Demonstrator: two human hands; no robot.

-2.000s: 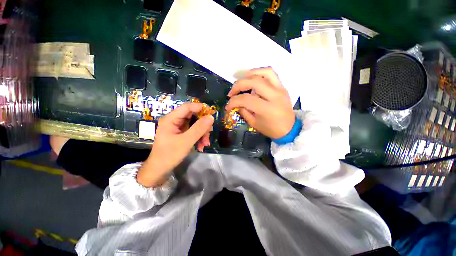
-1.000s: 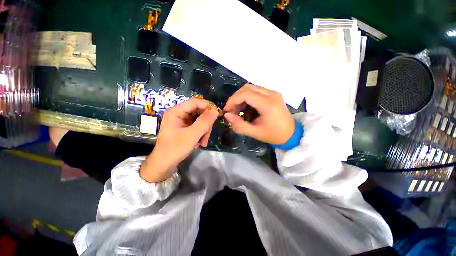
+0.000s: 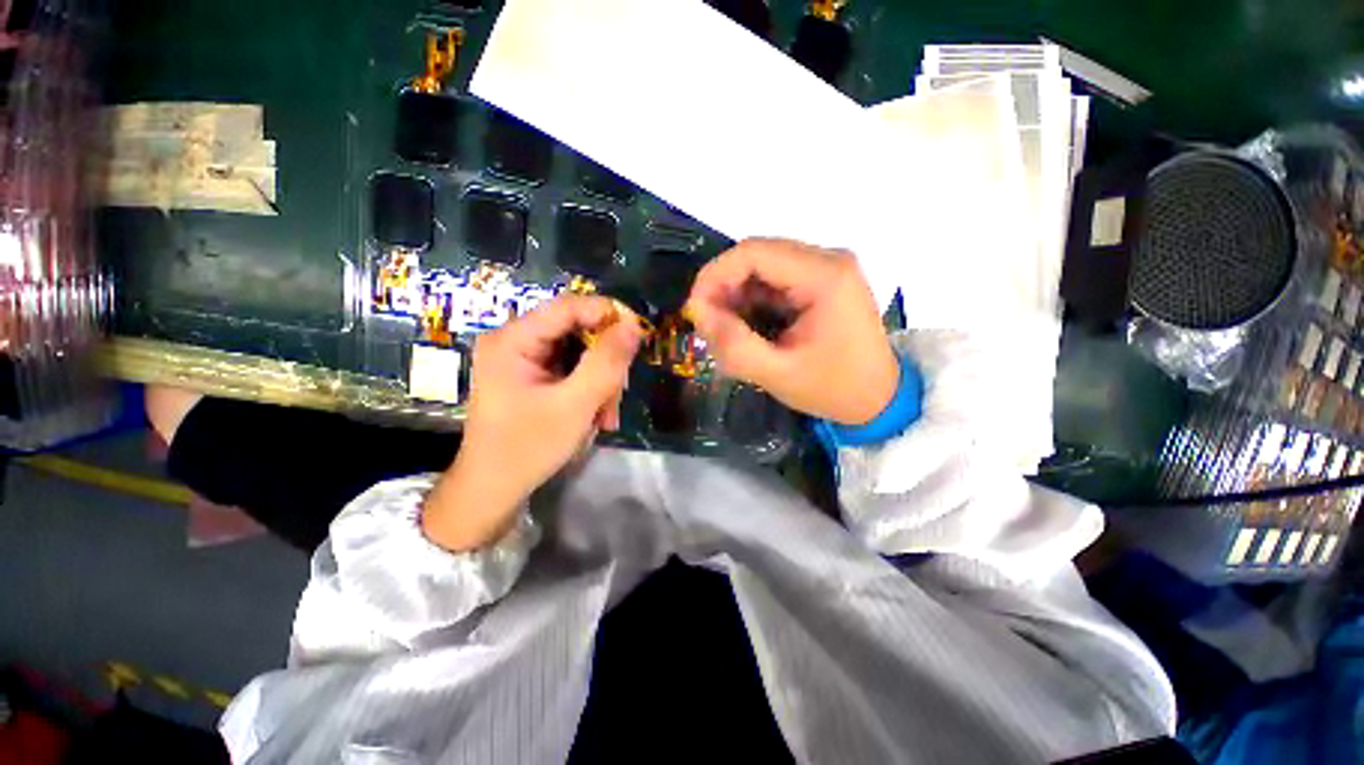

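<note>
My left hand [image 3: 542,386] pinches a small module by its orange flex cable [image 3: 630,320] over the clear tray [image 3: 356,277]; the module itself is mostly hidden by the fingers. My right hand [image 3: 793,329] is just right of it, thumb and index finger together at the cable's side; whether something small is between them cannot be told. Black square modules [image 3: 494,227] with orange tails lie in the tray's pockets. One module at the front left has a white face [image 3: 435,372]. A long white label sheet [image 3: 658,112] lies slantwise across the tray.
A stack of white sheets [image 3: 980,224] lies right of the tray. Beyond it are a round black mesh device [image 3: 1212,242] in clear wrap and stacked trays of white-faced modules [image 3: 1283,546]. Stacked pinkish trays [image 3: 53,224] stand at the left, near beige tape [image 3: 187,157].
My hands came together at the orange cable, and now my right hand has drawn slightly away to the right. My left hand keeps its pinch.
</note>
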